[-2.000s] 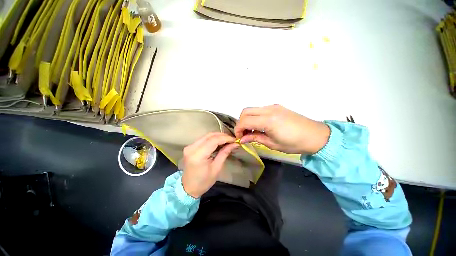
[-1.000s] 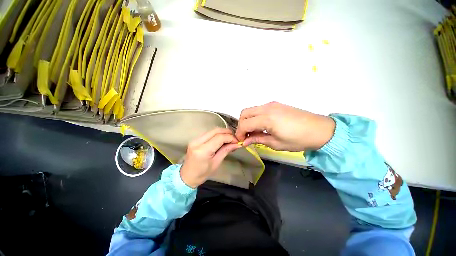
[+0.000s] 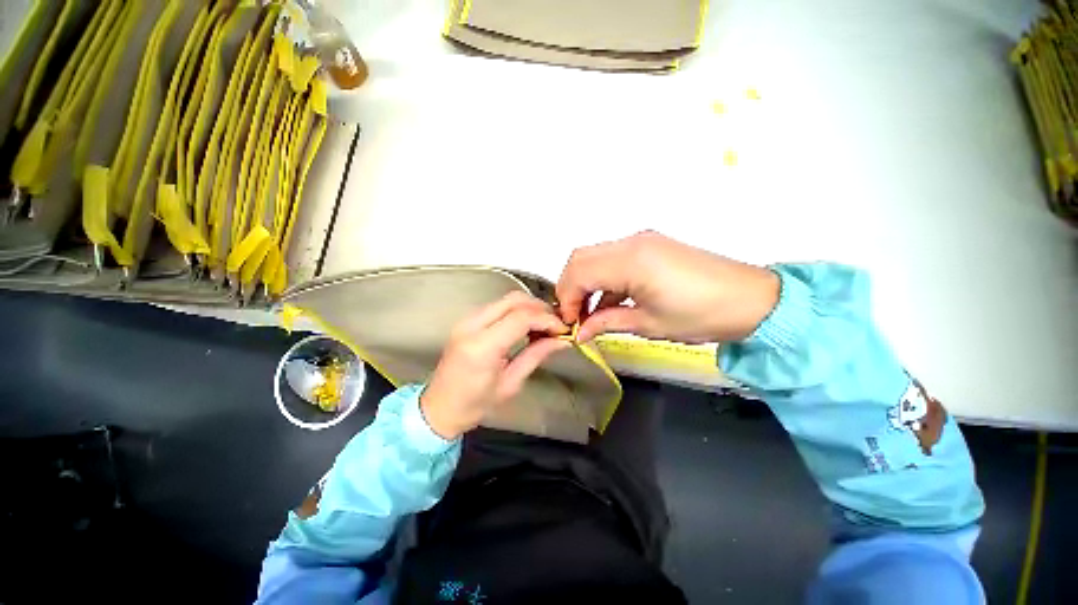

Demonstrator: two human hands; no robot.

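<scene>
A floppy taupe bag body with yellow edge tape lies over the table's front edge and my lap. My left hand pinches its taped edge near the middle of the bag. My right hand pinches the same edge, its thumb and finger touching the left fingertips at a small yellow bit of tape. The exact grip on the tape is too small to tell. A yellow taped strip runs out to the right under my right hand.
Stacked bag bodies stand at the left, a bottle with amber liquid beside them. A clear scrap tub is below the table edge. More taupe pieces lie at the back, a stack at far right, yellow scraps on the table.
Both hands stay at the same spot on the taped edge, with small finger movements. The right fingers are a little more arched. The whole view has shifted slightly.
</scene>
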